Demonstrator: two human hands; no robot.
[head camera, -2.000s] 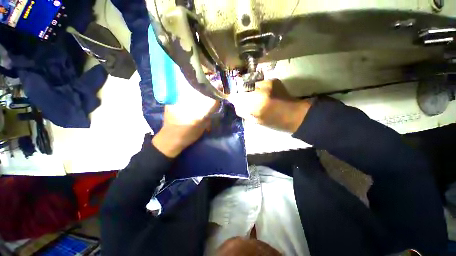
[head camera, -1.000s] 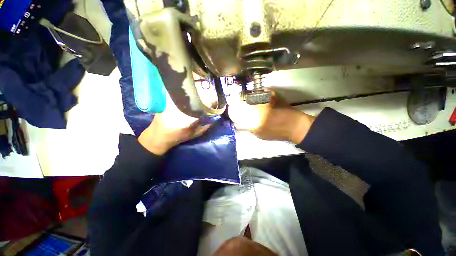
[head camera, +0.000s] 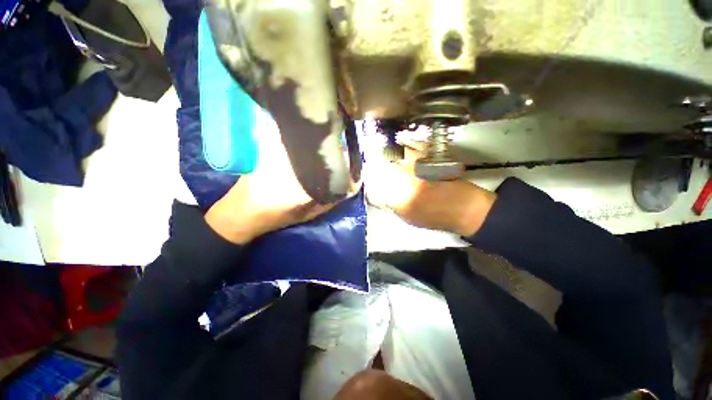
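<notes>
A shiny navy panel (head camera: 312, 254) with a white edge lies under the cream sewing machine head (head camera: 390, 47) and hangs over the table's front edge. My left hand (head camera: 258, 205) lies flat on the panel left of the needle area; its fingertips are lost behind the chipped upright bar (head camera: 316, 133) and in glare. My right hand (head camera: 418, 195) is at the panel's right edge, just below the knurled tension dial (head camera: 439, 168); its fingertips are washed out by glare. Whether either hand grips the cloth cannot be told. The needle and presser foot are not clear.
A light-blue lamp (head camera: 226, 101) stands left of the needle area. A black pouch (head camera: 117, 51) and a dark navy cloth pile (head camera: 47, 109) lie farther left. A round grey disc (head camera: 656, 181) and a small red tool (head camera: 703, 197) are at right. A red stool (head camera: 90, 297) is below left.
The view has moved closer to the machine head. My left hand has flattened from a bunched hold on the panel. My right hand stays near the needle area.
</notes>
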